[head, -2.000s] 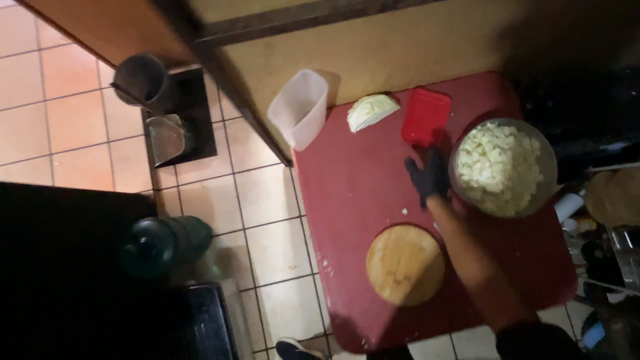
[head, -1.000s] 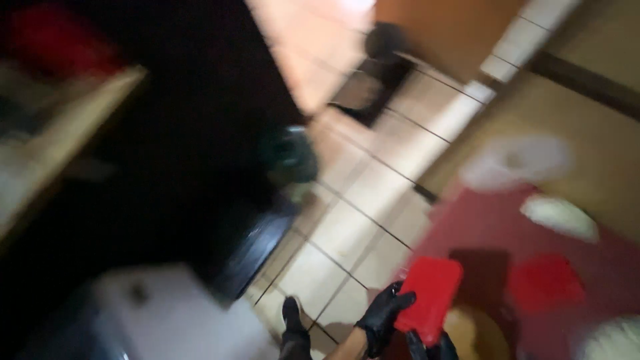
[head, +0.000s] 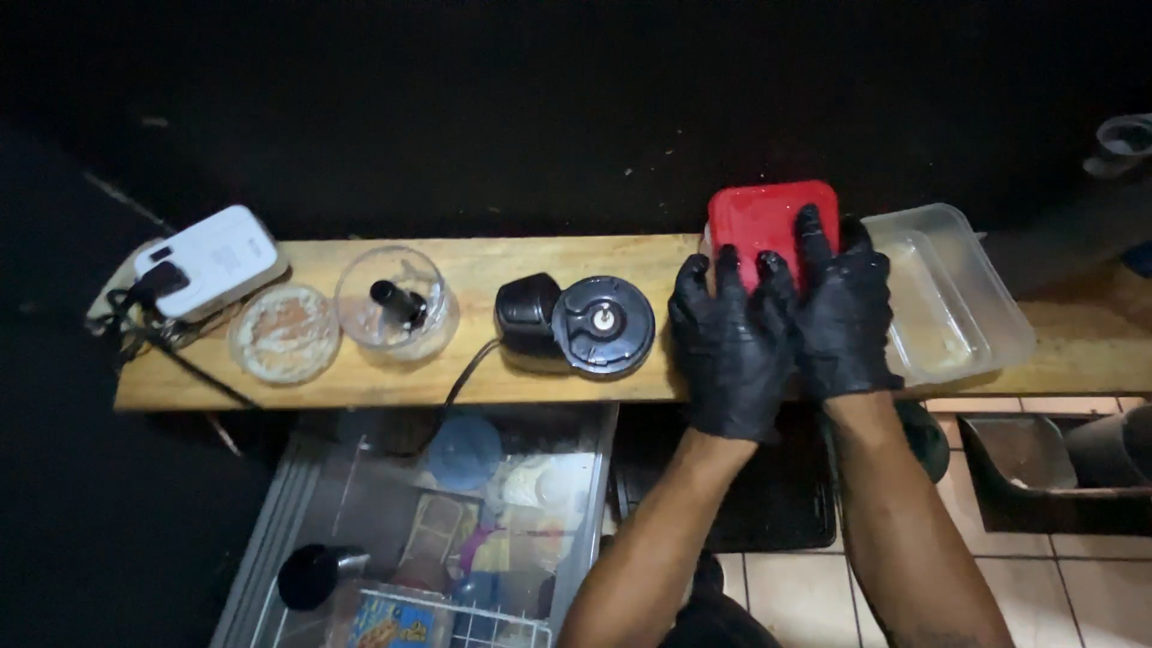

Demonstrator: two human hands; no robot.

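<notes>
Both my hands wear black gloves and lie on a red plastic lid on a container at the wooden shelf. My left hand (head: 733, 346) presses its fingers on the near left part of the red lid (head: 765, 211). Beside it, my right hand (head: 841, 310) has its fingers spread over the lid's right side. A translucent plastic container (head: 954, 297) stands just right of my right hand. Left of my hands sits a black appliance motor base (head: 585, 324). Farther left are a clear processor bowl (head: 396, 306) with residue inside and a round clear lid (head: 286, 333) smeared with food.
The narrow wooden shelf (head: 666, 387) runs along a dark wall. A white power device (head: 211, 261) with a black plug and cord sits at its left end. Below are a glass-topped chest freezer (head: 360, 504), a black bin (head: 738, 486) and a dustpan (head: 1017, 450) on the tiled floor.
The view has swung from the red table to the wooden shelf. A second ago my hands held a red-topped object near the table; now both rest on the red lid at the shelf.
</notes>
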